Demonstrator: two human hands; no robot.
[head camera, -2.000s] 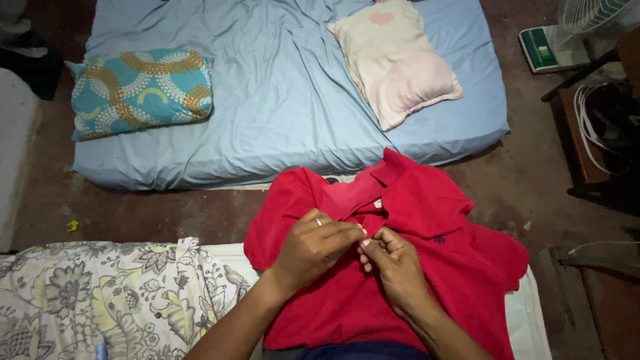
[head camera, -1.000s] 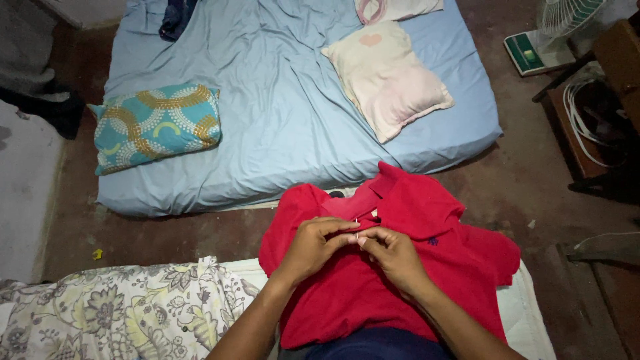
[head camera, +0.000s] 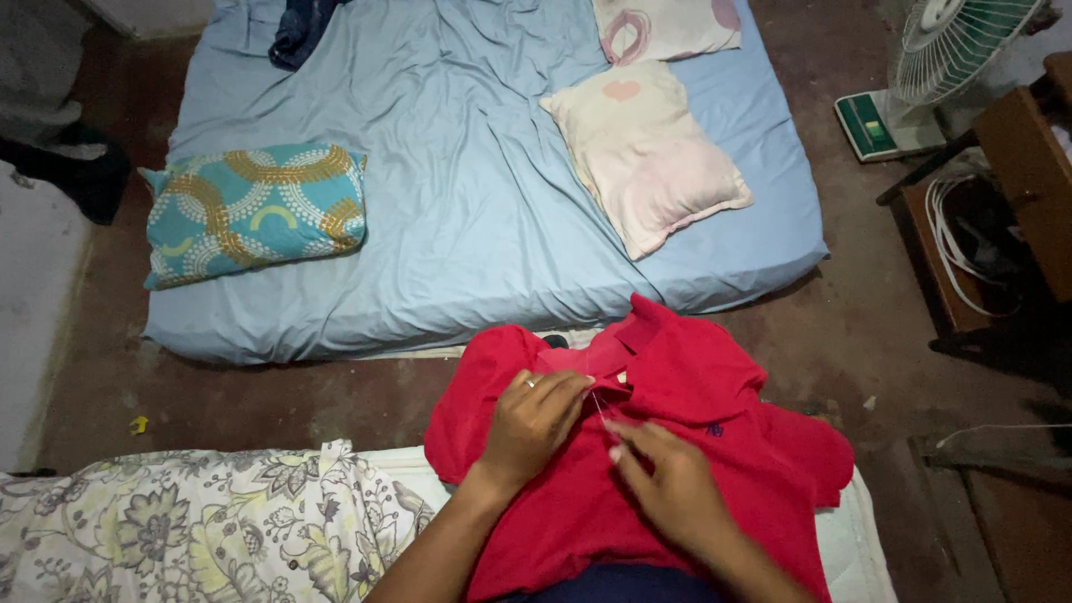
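Observation:
A red collared shirt lies spread over my lap, its collar pointing away from me. My left hand, with a ring on one finger, pinches the cloth of the shirt's placket just below the collar. My right hand is a little lower and to the right, slightly blurred, with thumb and forefinger close together. A thin pale thread runs between the fingertips of both hands. Whether a needle is at its end cannot be told.
Ahead stands a bed with a blue sheet, bearing a patterned teal pillow and a pale pillow. Floral cloth lies at left. A fan and a wooden table with a coiled white cable are at right.
My right hand has moved away from my left, down and to the right; the two were together at the placket one second ago. The thread now shows stretched between them.

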